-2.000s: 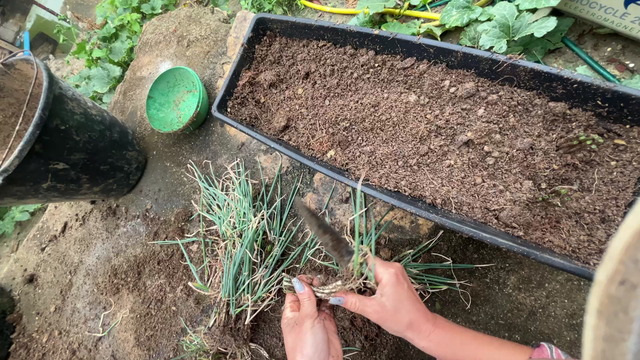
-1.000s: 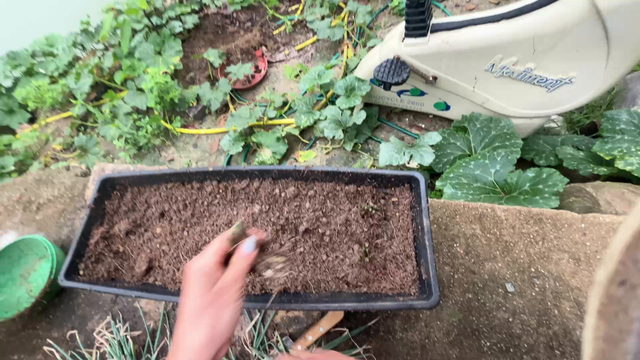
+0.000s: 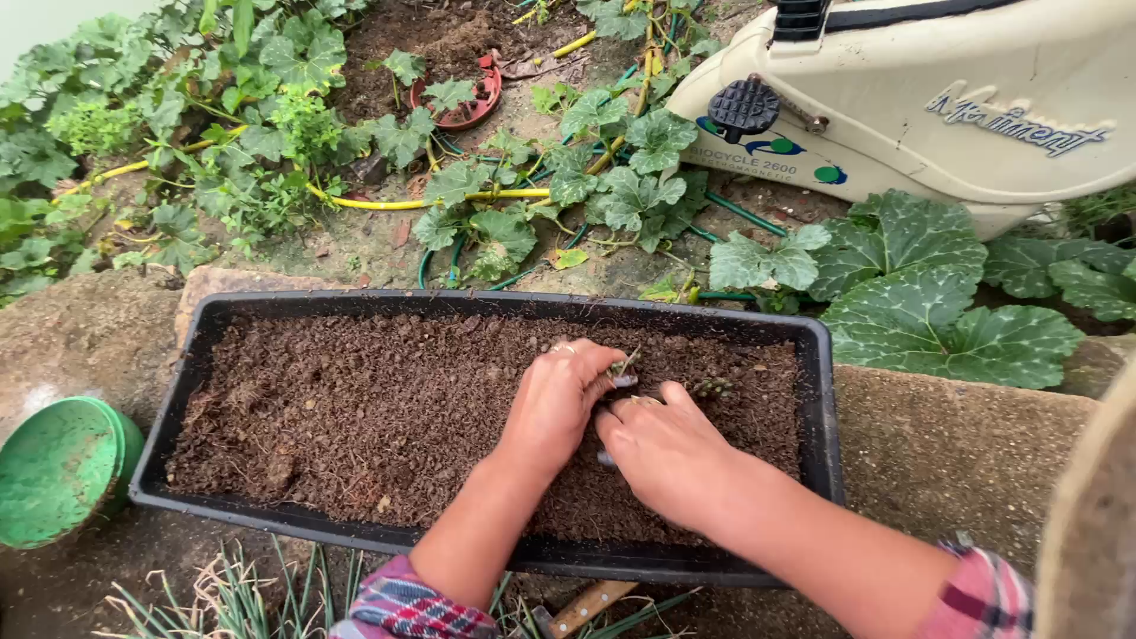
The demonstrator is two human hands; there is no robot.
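A long black plastic planter filled with brown soil spans the middle of the view. Over its right half, my left hand pinches a small cut green stem clump between thumb and fingers. Against the soil just right of it, my right hand is bent down, its fingertips largely hidden, so what it grips is unclear. Short green stubs poke out of the soil beyond my right hand. Green onion-like plants lie below the planter, beside a tool's wooden handle.
Green plastic bowls stand left of the planter on the stone ledge. Behind it are squash leaves, a yellow hose, a red pot and a cream exercise bike. A blurred rim is at the right edge.
Both hands have moved from the onion-like plants up to the planter's soil. The blade seen earlier in my right hand is out of it. The view has shifted toward the garden.
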